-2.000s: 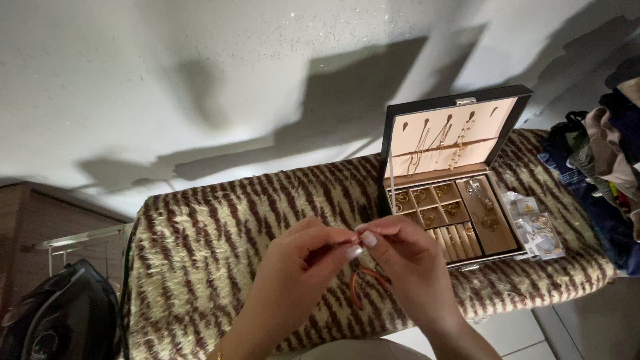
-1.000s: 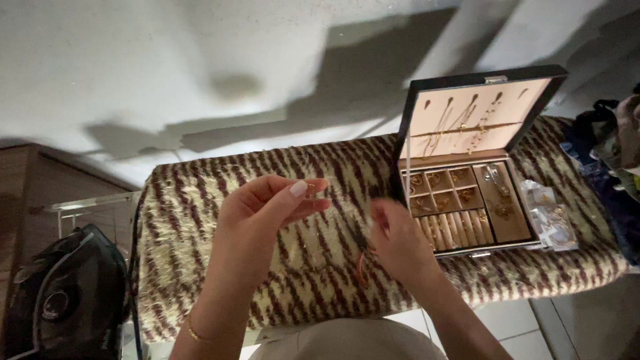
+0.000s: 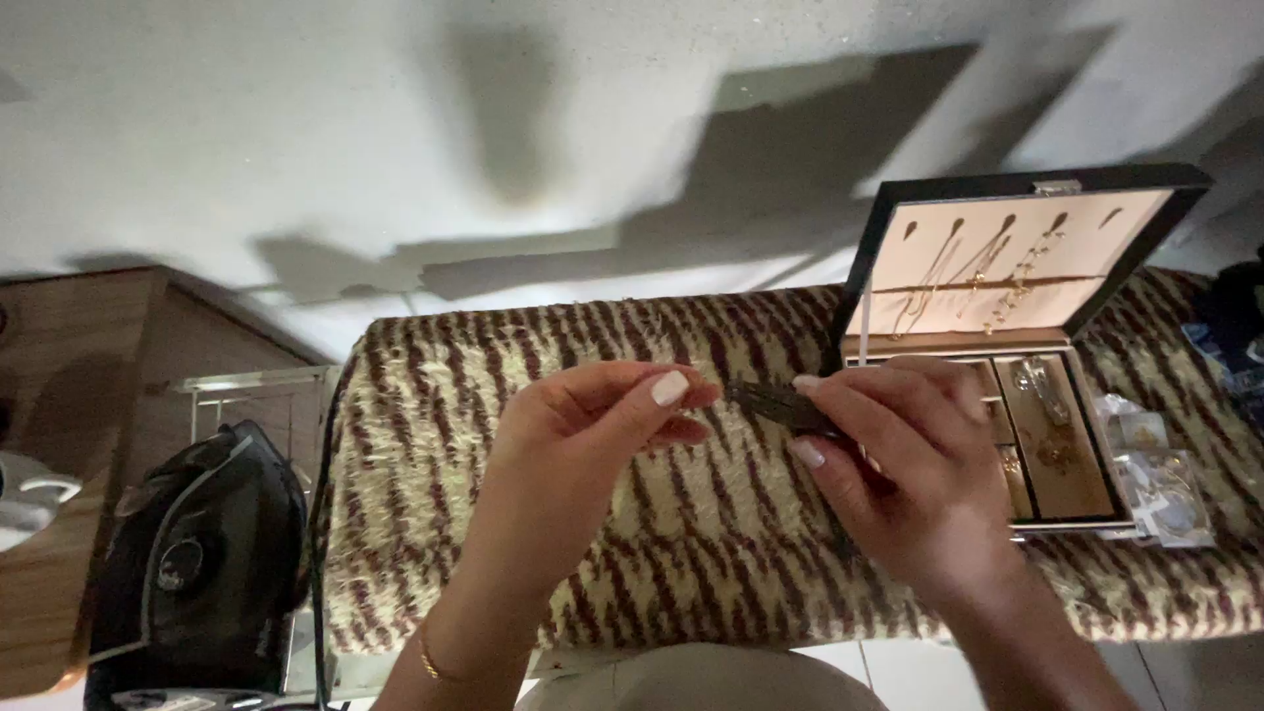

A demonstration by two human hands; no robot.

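Observation:
Pliers (image 3: pixel 775 403) with dark jaws are held in my right hand (image 3: pixel 904 464), their tips pointing left. Thumb and fingers of my left hand (image 3: pixel 592 444) are pinched together close to those tips. Something tiny seems to be between them, too small to make out. A thin gold bracelet (image 3: pixel 427 652) circles my left wrist. Behind my right hand stands an open black jewelry box (image 3: pixel 1081 444). Necklaces (image 3: pixel 1022 276) hang inside its raised lid, and gold pieces (image 3: pixel 1057 452) lie in the right compartment. My right hand hides part of the box's compartments.
A striped plush cover (image 3: pixel 691 553) lies under the hands and box. Small clear plastic bags (image 3: pixel 1165 494) lie right of the box. A black clothes iron (image 3: pixel 202 563) stands at left by a wooden cabinet (image 3: pixel 59 395). Dark fabric (image 3: pixel 1224 346) is at the far right.
Two seconds ago both hands were together, with the pliers lying below them. The hands moved apart, and my right hand has taken hold of the pliers and brought them to my left fingertips.

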